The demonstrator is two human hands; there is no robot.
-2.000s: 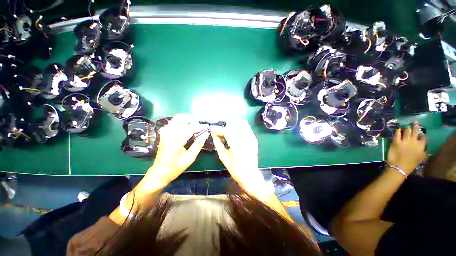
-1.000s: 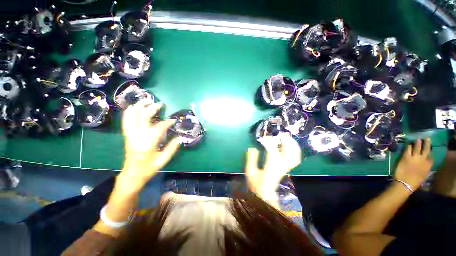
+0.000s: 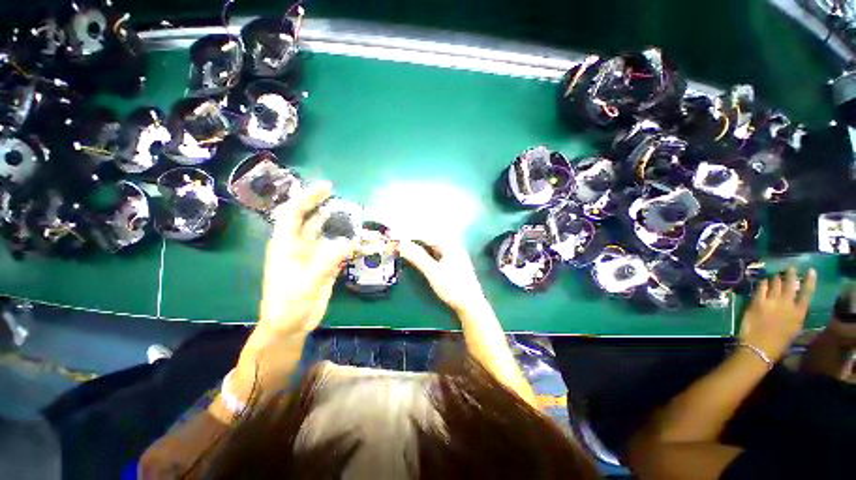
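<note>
A round black unit (image 3: 373,269) with a silver-white centre stands on the green bench in front of me. My left hand (image 3: 302,258) is around a second dark, round unit (image 3: 341,223) just up and left of it. The fingers hide part of this second unit. My right hand (image 3: 449,272) is right of the first unit, with its fingertips at that unit's upper right edge. Glare blurs the fingertips, and I cannot tell whether they grip it. Another unit (image 3: 265,182) lies just beyond my left hand.
Many wired black units stand at the left (image 3: 188,203) and at the right (image 3: 664,211). A silver rail (image 3: 422,56) runs along the far edge of the green bench (image 3: 432,122). A neighbour's hand (image 3: 777,305) rests near the right end, by a black block (image 3: 812,187).
My right hand has left the right-hand group, where a unit now stands, and moved left to the unit in front. My left hand has moved right and closed around a unit. The view has shifted slightly.
</note>
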